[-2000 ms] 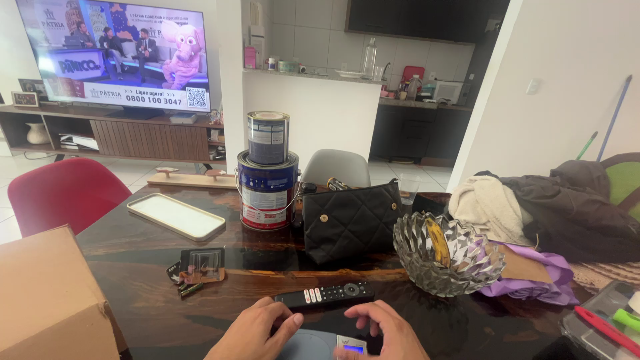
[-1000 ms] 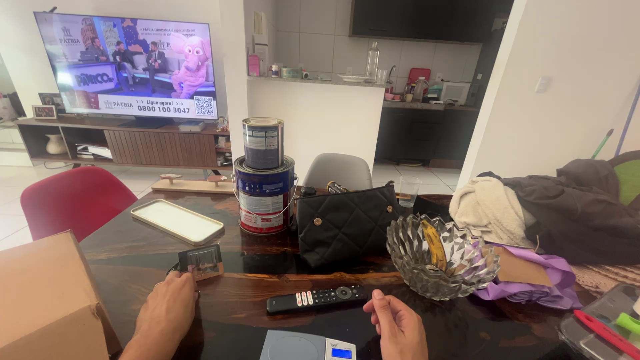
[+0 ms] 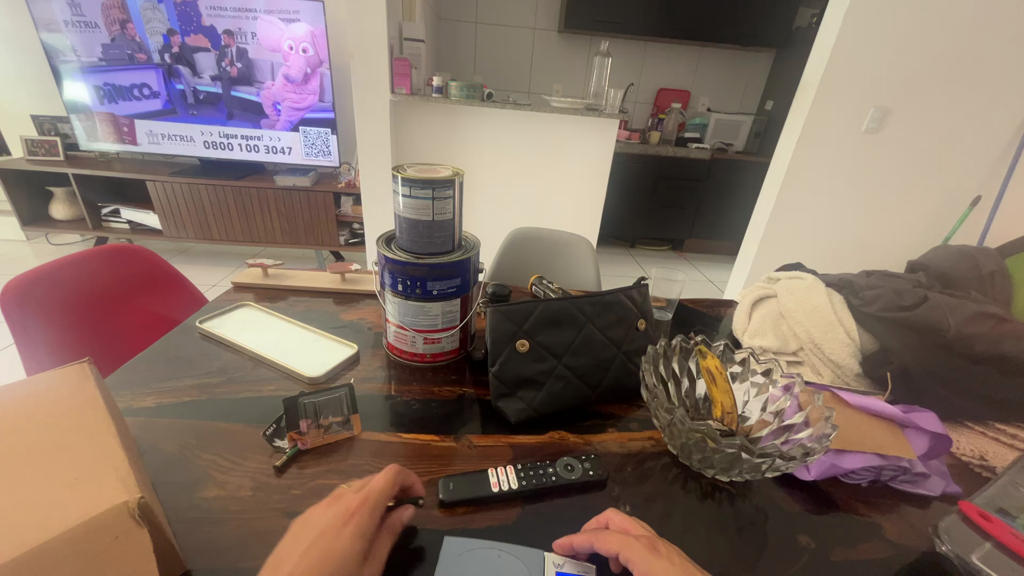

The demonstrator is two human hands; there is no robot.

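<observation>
My left hand [image 3: 352,520] pinches a small dark object [image 3: 406,502], too hidden to name, just left of a black remote control [image 3: 524,478]. Below the remote, at the bottom edge, lies a grey-blue digital scale [image 3: 490,556] with a lit display, partly out of view. The fingers of my right hand [image 3: 628,544] rest at the scale's right side, near its display. An opened blister pack [image 3: 324,416] lies on the wooden table beyond my left hand, with a small thin item [image 3: 285,458] by it.
A cardboard box [image 3: 72,472] stands at left, near a rectangular tray [image 3: 276,342]. Two stacked paint cans [image 3: 430,296], a black quilted bag [image 3: 572,352] and a glass bowl [image 3: 736,408] with a banana [image 3: 718,388] stand farther back. Purple material [image 3: 912,448] and clothes [image 3: 928,320] lie at right.
My left hand has moved right from the blister pack to beside the remote, with a small dark object in its fingers. My right hand has come to the scale's right side.
</observation>
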